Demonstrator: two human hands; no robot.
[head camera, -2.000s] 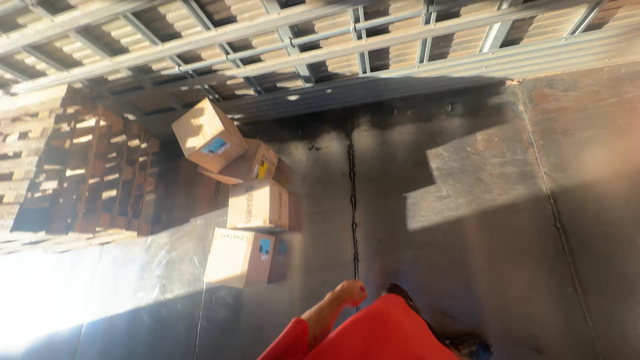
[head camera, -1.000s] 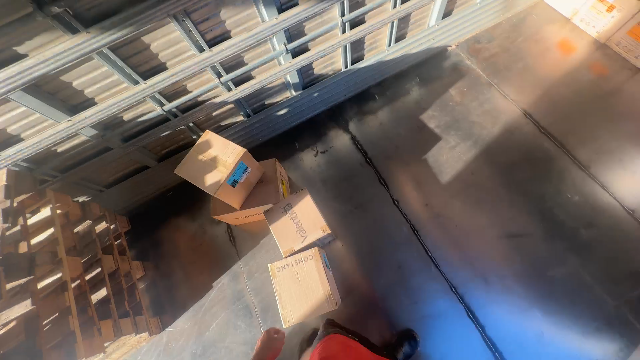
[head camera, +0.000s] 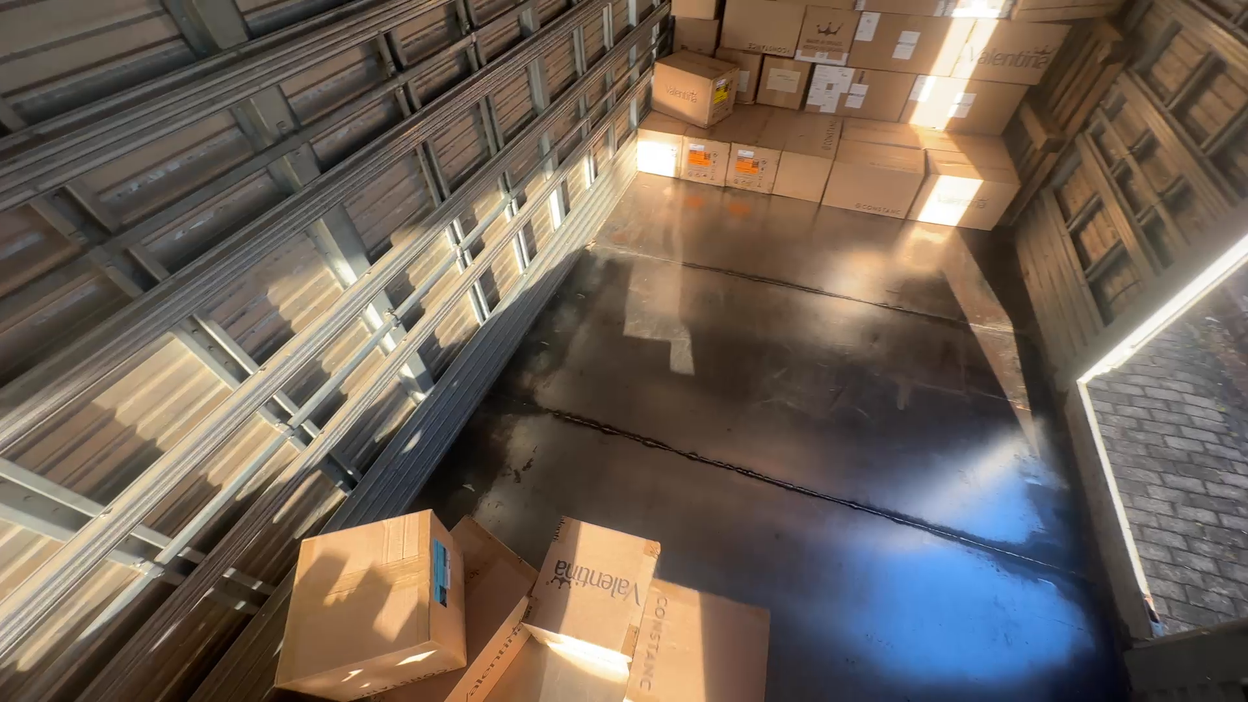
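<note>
Neither of my hands is in view. Low in the head view, several cardboard boxes lie close together on the dark floor. A tilted cardboard box (head camera: 366, 604) with a blue label leans on another cardboard box (head camera: 492, 585). To their right is a box marked Valentina (head camera: 595, 580), and beside it a box marked Constanc (head camera: 707, 639). The lower parts of these boxes are cut off by the frame's bottom edge.
Stacked cardboard boxes (head camera: 877, 156) line the far end of the cargo space. A slatted metal side wall (head camera: 341, 253) runs along the left. On the right, a side opening shows brick paving (head camera: 1180, 458) outside. Raised seams (head camera: 702, 458) cross the dark floor (head camera: 780, 390).
The view has swung right and up, bringing in the far stack and side opening. A hand seen at the bottom edge earlier is out of view now.
</note>
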